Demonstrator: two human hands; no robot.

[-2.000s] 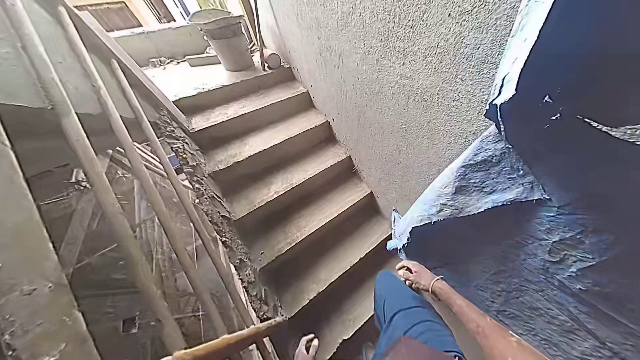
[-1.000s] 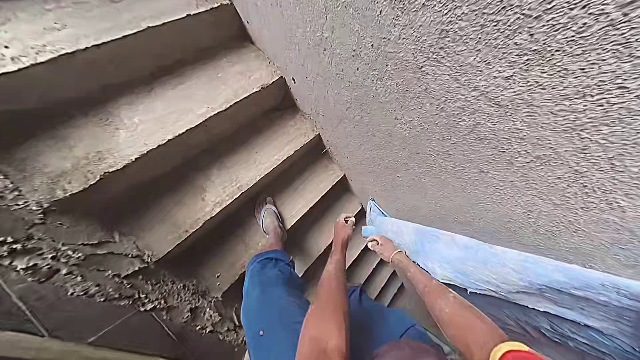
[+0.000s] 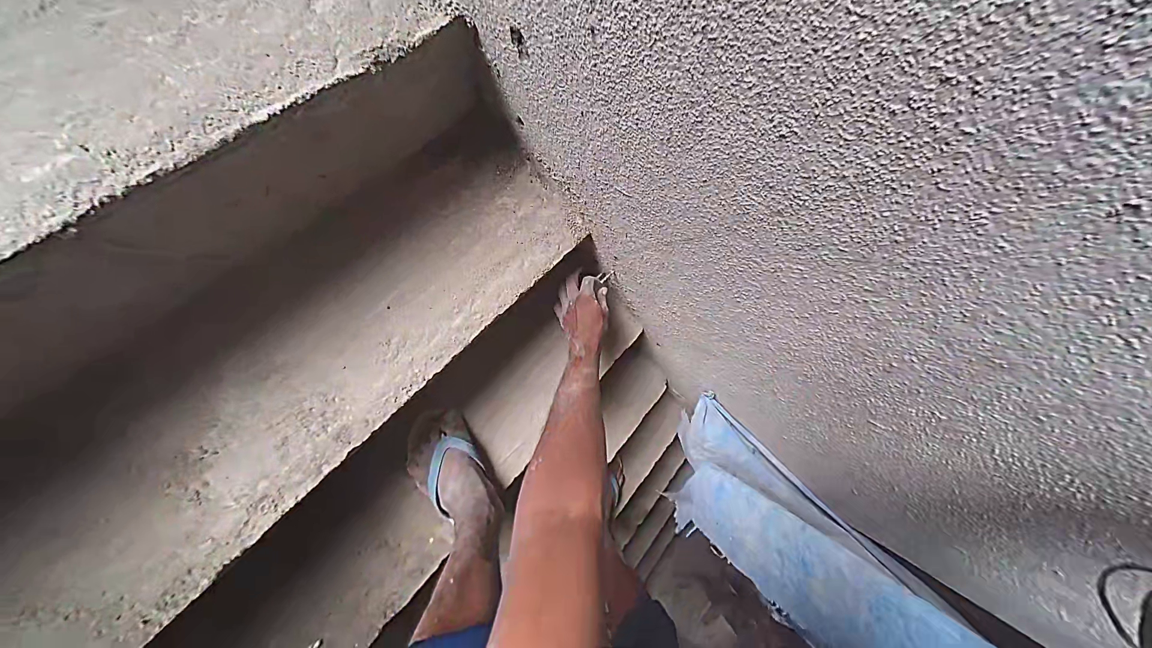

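My left hand, dusty and bare, reaches down beside the rough plastered wall, near the inner corner of a concrete step. A small thin object shows between its thumb and fingers; what it is cannot be told. My right hand is out of view. To the right of my left arm a pale blue sheet with frayed edges hangs folded along the wall, its upper corner against the plaster. No hand shows on it.
My foot in a blue-strapped flip-flop stands on a step, left of my arm. My other foot is mostly hidden behind the arm. More narrow-looking steps descend between my arm and the sheet. A dark looped cord shows at lower right.
My right hand, earlier at the sheet's corner, has left the view. My left hand, near the right one a second ago, is now apart from the sheet, by the wall. The view has tilted down.
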